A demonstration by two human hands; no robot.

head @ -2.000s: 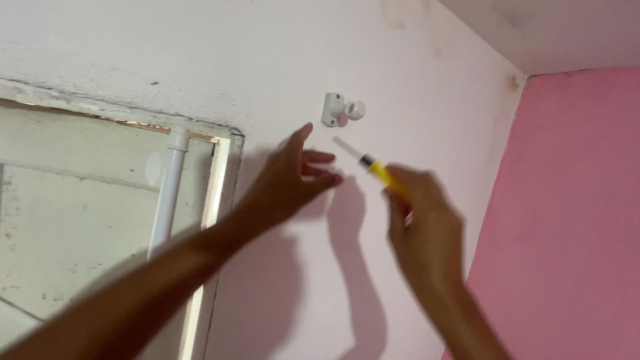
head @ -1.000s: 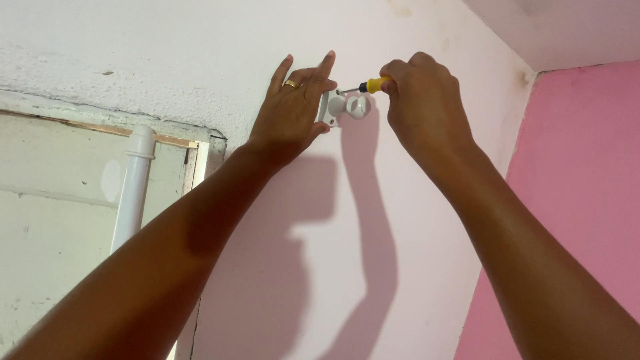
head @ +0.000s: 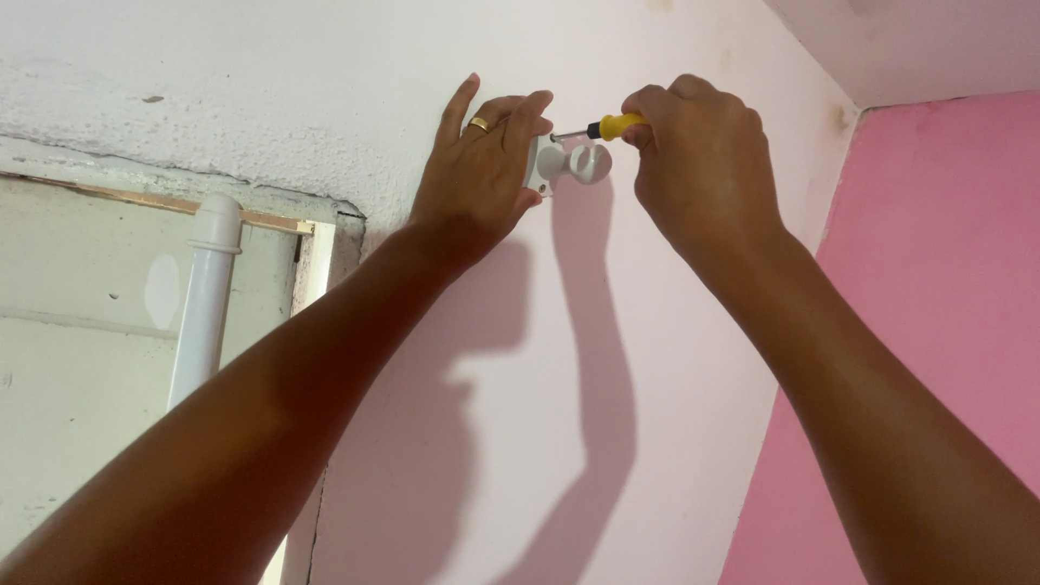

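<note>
A white curtain rod bracket (head: 556, 162) with a cupped end sits against the pale wall. My left hand (head: 483, 162), with a gold-coloured ring on one finger, presses along the bracket's left side, thumb at its lower edge and fingertips near its top. A screwdriver (head: 616, 126) with a yellow and black handle is gripped in my right hand (head: 703, 150). Its shaft points left, and the tip meets a screw at the bracket's upper hole. Another screw (head: 543, 188) shows at the bracket's lower corner. My left hand hides part of the bracket.
At left, a white rod with a rounded cap (head: 207, 301) stands in front of a recessed opening with a worn frame (head: 321, 260). A pink wall (head: 918, 268) meets the pale wall at right, below the ceiling (head: 934, 49).
Two seconds ago both hands were off the bracket. My left hand has come up against it, and my right hand has brought the screwdriver's tip to its upper hole.
</note>
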